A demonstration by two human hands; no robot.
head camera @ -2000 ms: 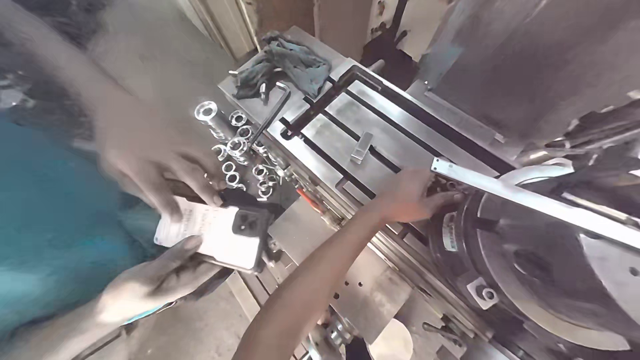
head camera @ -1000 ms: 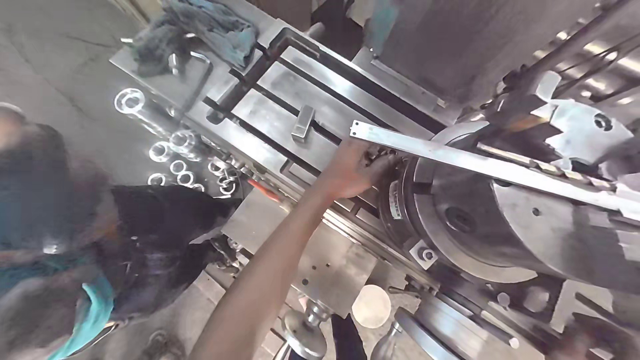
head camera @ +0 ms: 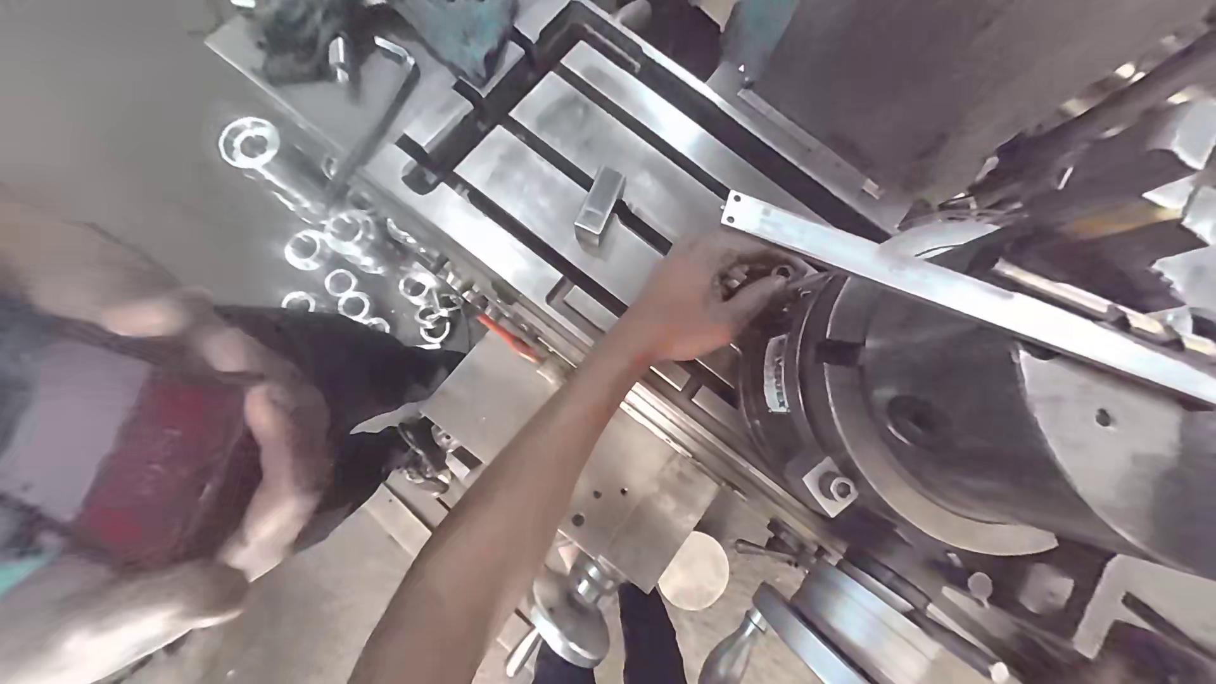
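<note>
My left hand (head camera: pixel 698 294) reaches over the T-slotted machine table (head camera: pixel 532 180). Its thumb and curled fingers are around small dark clamping hardware with a nut (head camera: pixel 781 273), at the edge of a large round machine fixture (head camera: pixel 912 380); the fingertips are partly hidden. A flat metal bar (head camera: pixel 950 290) lies across the fixture, its drilled end just above my hand. Left of the hand, a small rectangular metal block (head camera: pixel 600 204) sits on the table. A square-headed clamp bolt (head camera: pixel 834 486) is at the fixture's lower left. My right hand is out of view.
At left, another person's blurred hands (head camera: pixel 275 456) are near a dark red and grey object (head camera: pixel 157 456). Ring-ended metal parts (head camera: pixel 306 249) are along the table's left side. A hex key (head camera: pixel 380 119) and dark cloths (head camera: pixel 456 33) lie at its far end. A handwheel (head camera: pixel 570 617) is below.
The view has shifted and come closer to the table. My left hand stays beside the fixture. The other person's hands, on a white phone two seconds ago, have moved in the view.
</note>
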